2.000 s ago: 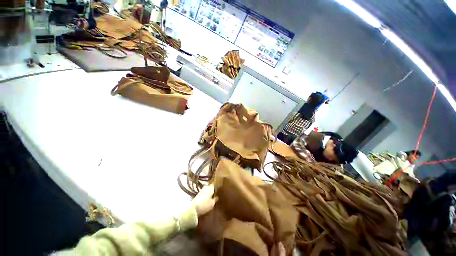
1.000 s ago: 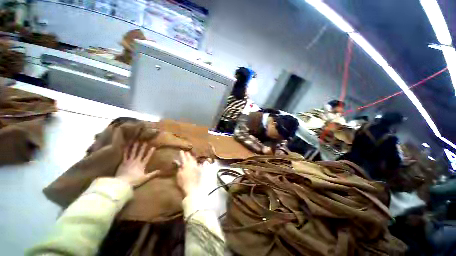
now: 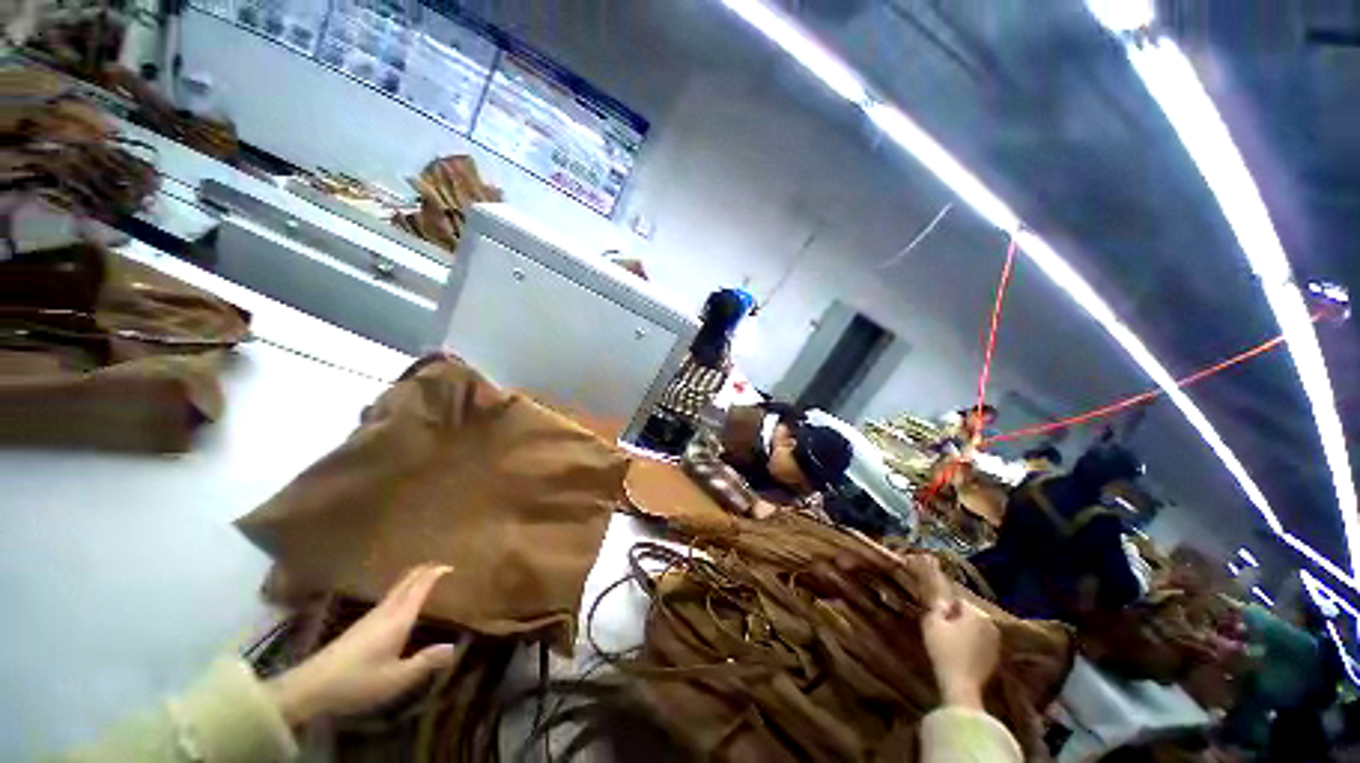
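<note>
A brown bag (image 3: 463, 499) lies flat on the white table (image 3: 134, 522) in front of me, with dark straps below its near edge. My left hand (image 3: 373, 651) is at the bag's near edge, fingers apart, thumb below; it does not clearly grip anything. A large pile of brown bags with tangled straps (image 3: 776, 641) lies to the right. My right hand (image 3: 958, 634) is on the far right part of this pile, its fingertips at the brown material. I cannot tell whether it grips a piece.
More brown bags (image 3: 112, 350) lie at the table's left. A grey-white cabinet (image 3: 559, 321) stands behind the table. A person in a dark cap (image 3: 817, 455) leans just beyond the pile. Other people are further right. Red cords hang from the ceiling.
My right hand has moved from the bag in front of me to the pile at right. My left hand has moved from the bag's top to its near edge. The bag now lies flatter.
</note>
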